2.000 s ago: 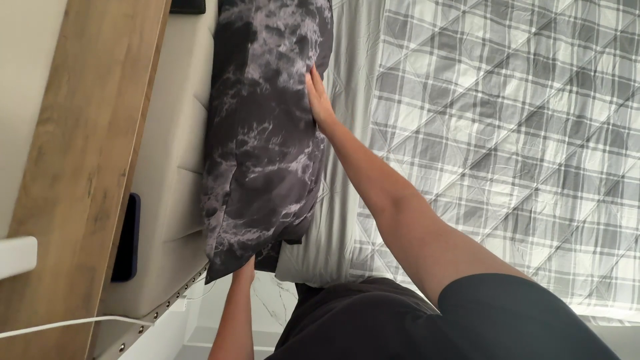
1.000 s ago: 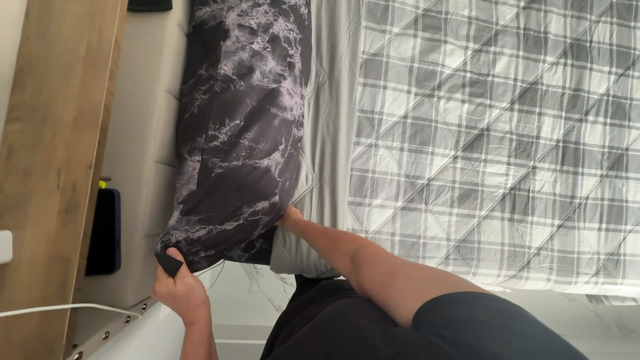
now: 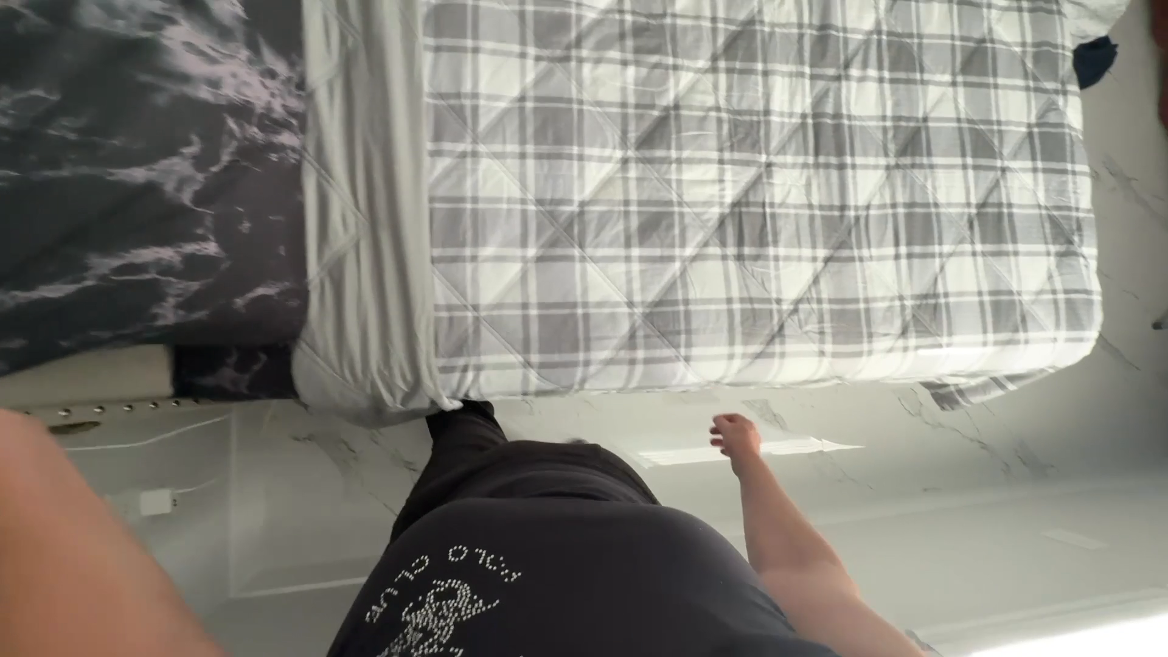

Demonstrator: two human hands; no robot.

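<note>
My right hand hangs beside the long side of the bed, over the marble-patterned floor, fingers loosely curled with nothing seen in them. Of my left arm only the forearm shows at the lower left edge; the hand is out of view. A dark marble-print pillow lies at the head of the bed. Beside it runs a folded band of grey quilted bedding, against a grey and white plaid quilted cover that spreads over the mattress.
Below the pillow is a studded edge of the bed frame. A white plug with a cable is on the lower left wall. Dark blue cloth lies past the bed's far corner. A plaid corner hangs off the side.
My right hand has left the pillow's edge and now hangs beside the bed. My left hand, on the pillow's corner a second ago, has gone out of view. The view has shifted right.
</note>
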